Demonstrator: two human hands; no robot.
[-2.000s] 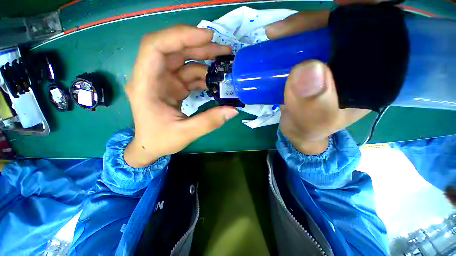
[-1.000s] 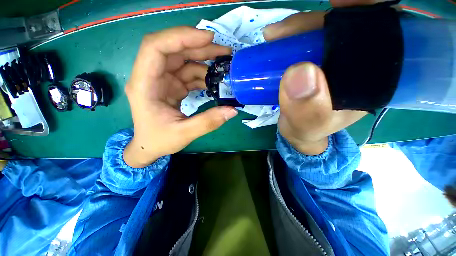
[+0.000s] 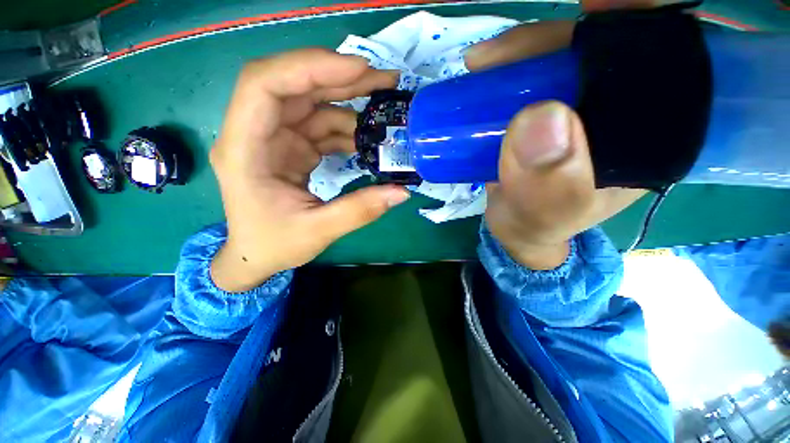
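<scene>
My left hand (image 3: 277, 164) holds a round black watch module (image 3: 378, 138) by its edges, thumb below and fingers above. A white label shows in its middle. My right hand (image 3: 550, 173) is wrapped round the dispensing syringe (image 3: 468, 117), thumb on top. The syringe is blue at the front and pale blue behind, with a black wrap (image 3: 645, 99) round it. Its blue end covers the module's right side. The needle and any contact with the module are hidden. The wiping cloth (image 3: 420, 43), white with blue spots, lies under the hands.
Two round modules (image 3: 145, 160) stand on the green bench (image 3: 173, 234) at the left, with another dark part behind. A parts tray (image 3: 65, 208) with dark parts is at the far left. A dark cable (image 3: 651, 221) hangs below the syringe. Blue-clothed people show at both sides.
The syringe's blue end has shifted slightly right, and my left hand slightly left with the module. More of the module's face and white label shows now.
</scene>
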